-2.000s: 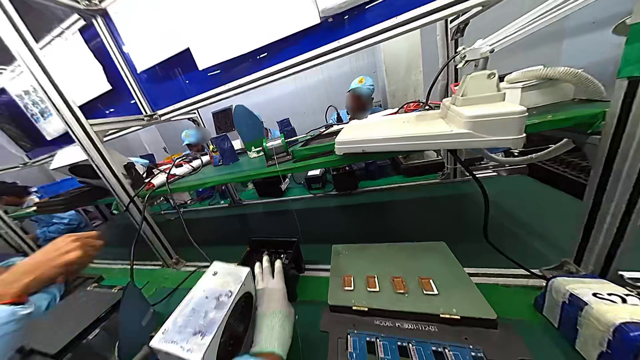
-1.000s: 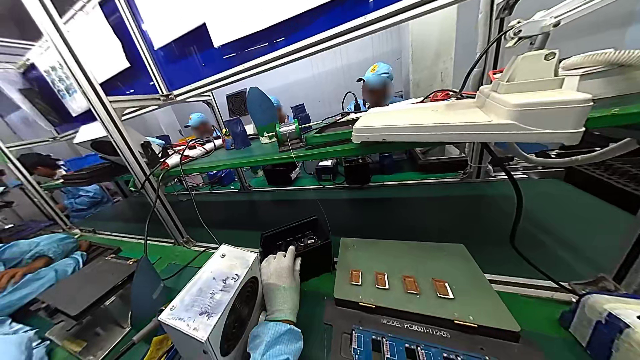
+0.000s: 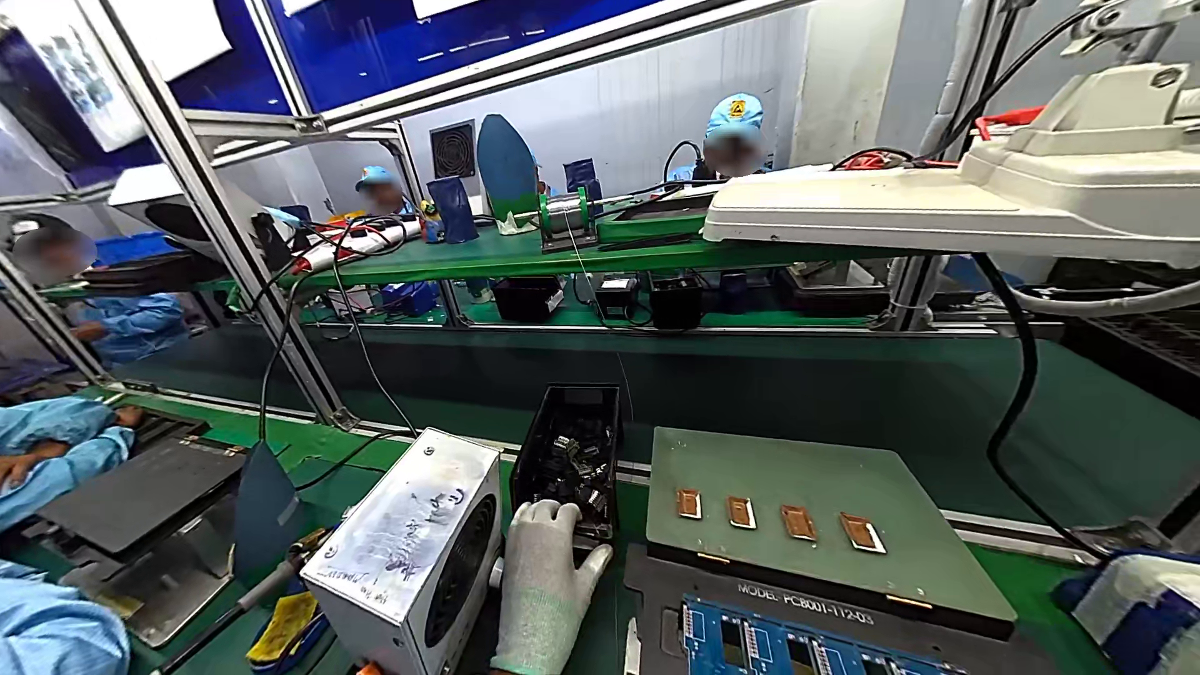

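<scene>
My left hand (image 3: 548, 581), in a pale knitted glove, is at the near end of a black plastic bin (image 3: 611, 469). Its fingertips lie over the near rim, with the thumb out to the right against that end. Small dark and metallic components (image 3: 572, 459) lie loose in the bin. Left of the hand stands a white metal box-shaped fan unit (image 3: 403, 534), handwriting on its top. To the right, a green plate (image 3: 797, 469) carries several small copper-coloured parts (image 3: 741, 512) in a row. Nearer me, blue circuit boards (image 3: 787, 642) sit in a dark fixture (image 3: 656, 600). My right hand is out of view.
A soldering iron (image 3: 272, 586) and yellow sponge (image 3: 284, 626) are left of the fan unit. A co-worker's sleeves (image 3: 56, 450) reach in at the left. A green shelf (image 3: 469, 255) with a solder spool (image 3: 565, 217) and a white lamp head (image 3: 881, 208) crosses above a dark green belt (image 3: 750, 375).
The black bin has turned, its long side now pointing away from me. My left hand has drawn back from inside the bin to its near end.
</scene>
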